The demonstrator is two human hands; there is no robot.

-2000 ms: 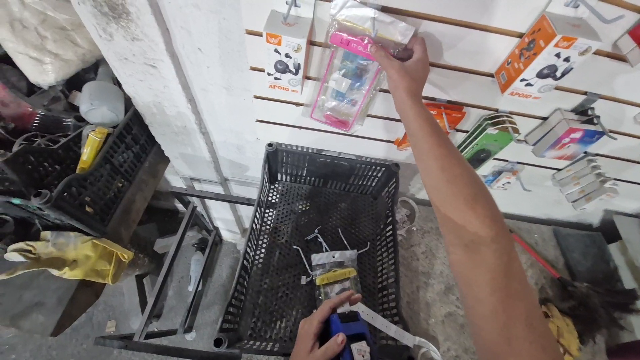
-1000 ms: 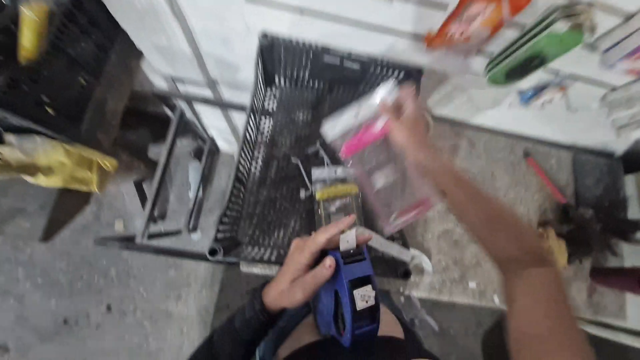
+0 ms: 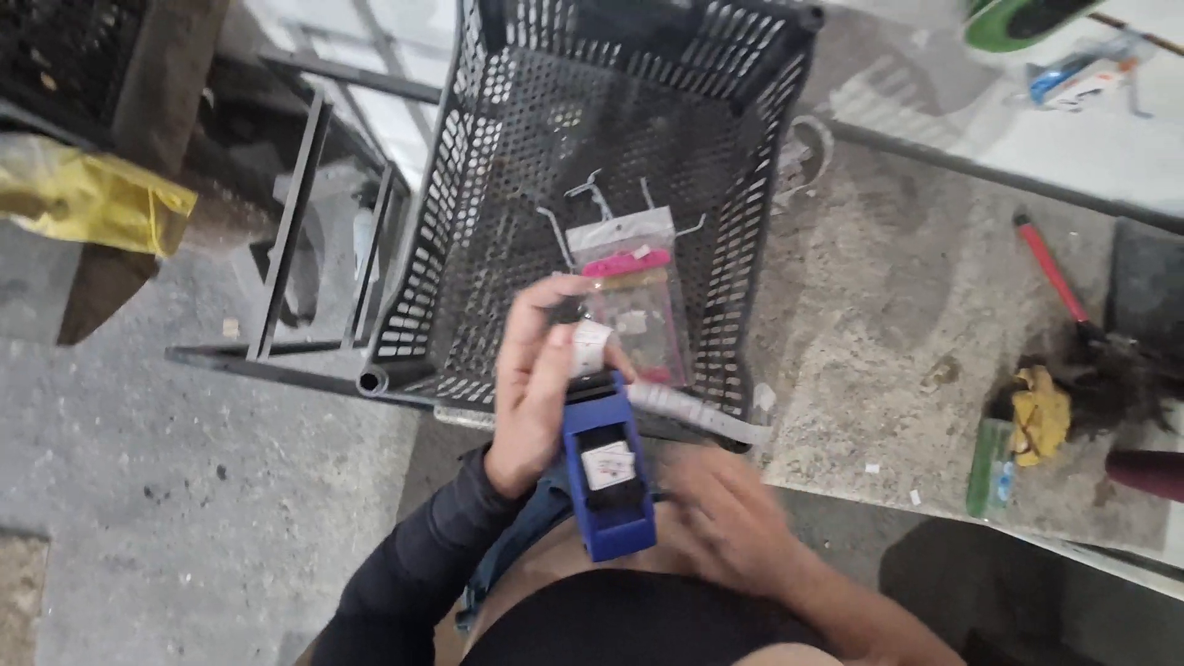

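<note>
A blue handheld label gun (image 3: pixel 609 481), pale label on top, points toward the black plastic crate (image 3: pixel 749 250). My left hand (image 3: pixel 532 393) grips around its front end, the thumb beside a white label (image 3: pixel 590 347) there. My right hand (image 3: pixel 726 513), blurred, is just right of the gun's rear with nothing visible in it; whether it touches the gun is unclear. Inside the crate lies a clear plastic pouch with a pink edge (image 3: pixel 638 305), partly behind my left fingers, near several metal display hooks (image 3: pixel 592 190). A paper label strip (image 3: pixel 694 413) trails right from the gun's front over the crate's near edge.
Left of the crate stands a dark metal frame (image 3: pixel 298 222), with a yellow glove or bag (image 3: pixel 102 199) farther left. On the concrete ledge (image 3: pixel 860 370) at right are a red-handled tool (image 3: pixel 1053 268), a crumpled yellow item (image 3: pixel 1041 416) and a green item (image 3: pixel 990 467).
The pink-edged pouch, held by my right hand at the display wall and then over the crate, now lies in the crate. My right hand has let go and come back beside the label gun.
</note>
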